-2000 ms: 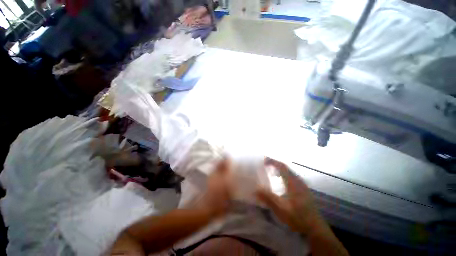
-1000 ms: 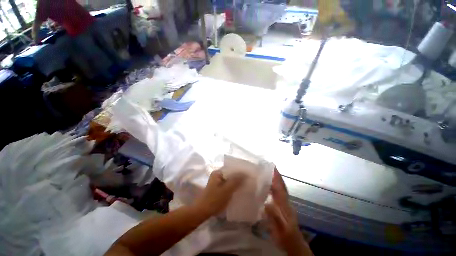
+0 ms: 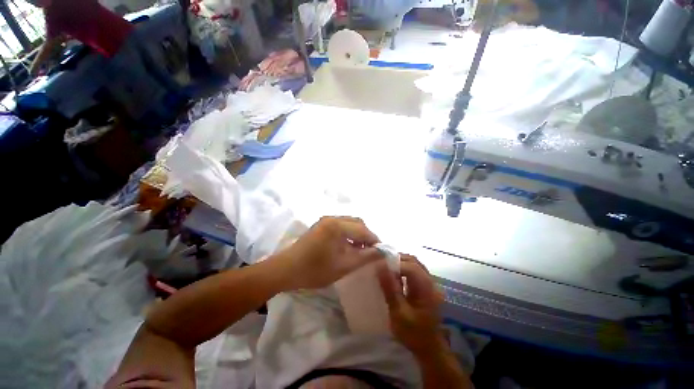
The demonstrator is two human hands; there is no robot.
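Note:
My left hand [image 3: 335, 247] and my right hand [image 3: 411, 300] are close together over the table's front edge, with fingers pinching the top edge of a small white part [image 3: 365, 298]. The small part hangs down between the hands. A larger white garment piece [image 3: 262, 220] runs from the table's left side to below my left hand, and pale cloth lies over my lap. The sewing machine [image 3: 525, 182], white with a blue stripe, stands at the right; its needle area [image 3: 453, 203] is apart from the hands and glaring.
Bundles of white pieces lie at the lower left [image 3: 68, 281] and beyond the table's left edge [image 3: 251, 110]. A pale blue tie [image 3: 264, 150] lies by that edge. More white cloth [image 3: 533, 76] is heaped behind the machine. A person in red [image 3: 87, 26] is at the far left.
The small part was held up with its face spread between the hands. Now my left hand is higher and nearer my right, and both pinch its top edge. The camera view has also shifted.

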